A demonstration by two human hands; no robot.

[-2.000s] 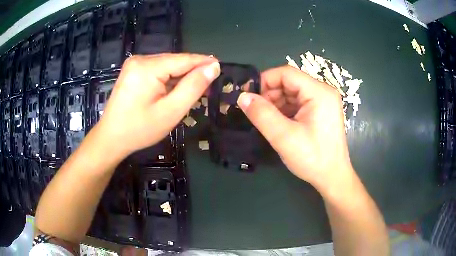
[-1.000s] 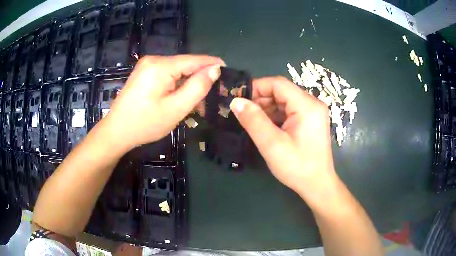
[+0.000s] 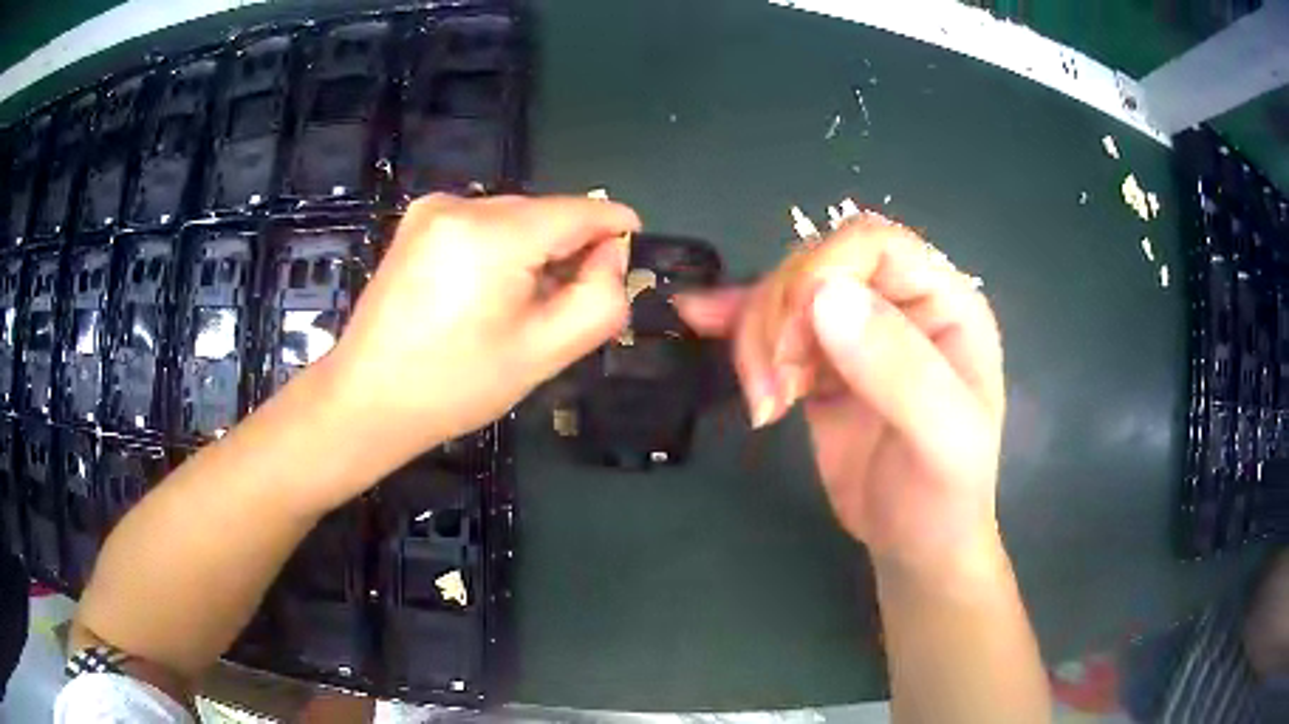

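Observation:
A black phone housing (image 3: 650,396) lies upright in the picture on the dark green surface, its window-like openings at the far end. My left hand (image 3: 495,304) pinches thumb and forefinger at the housing's upper left corner; a small pale bit shows at the fingertips. My right hand (image 3: 884,368) is just right of the housing, partly blurred, fingers curled and apart; one fingertip reaches near the housing's upper right edge. Whether it holds something small cannot be told. A small pale tab (image 3: 566,422) lies left of the housing.
A glossy black blister tray (image 3: 212,212) with housings in its pockets fills the left. A pale tab lies on a near-corner housing (image 3: 450,586). Pale strips (image 3: 806,224) are mostly hidden behind my right hand. More pale bits (image 3: 1135,195) lie far right, beside another black tray (image 3: 1227,354).
My right hand has come off the housing's upper part and moved right, over the pale strips. The housing sits slightly lower in view. My left hand stays at its upper left corner.

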